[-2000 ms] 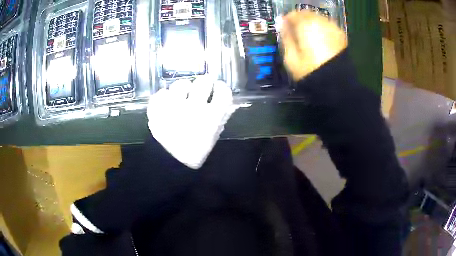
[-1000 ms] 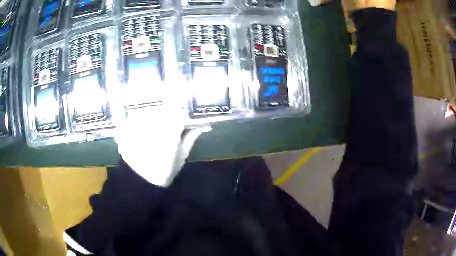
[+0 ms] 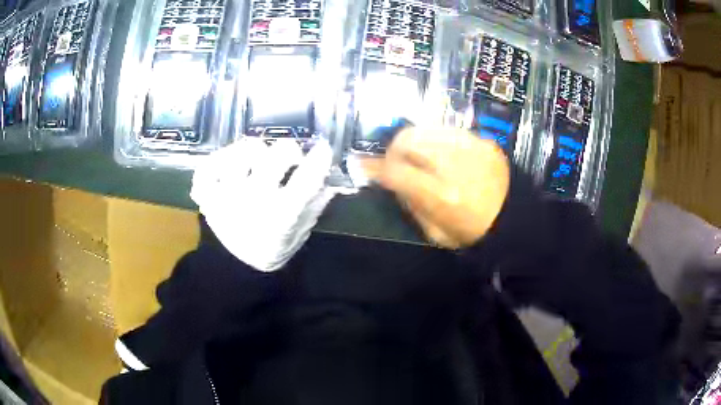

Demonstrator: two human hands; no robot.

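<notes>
A clear blister tray (image 3: 136, 155) holds several keypad mobile phones (image 3: 281, 87) on the dark green bench top. Some phone screens glare white; the two at the right show blue characters. My left hand (image 3: 262, 198), in a white glove, lies at the tray's near edge below the second phone, its fingers bunched; whether it holds anything is hidden. My bare right hand (image 3: 447, 178) is beside it, blurred, over the near edge by the middle phones. A small white cloth (image 3: 360, 170) is pinched at its fingertips, near the glove.
A whitish bottle with an orange-marked label (image 3: 642, 39) lies at the bench's right end. Another tray with phones (image 3: 59, 91) is at the left. An open cardboard carton (image 3: 150, 261) is below the left edge. Printed cartons (image 3: 686, 134) stand at the right.
My right hand has come back from the bench's far right end to the near tray edge, now with the white cloth. The view has shifted. My gloved left hand remains at the tray edge.
</notes>
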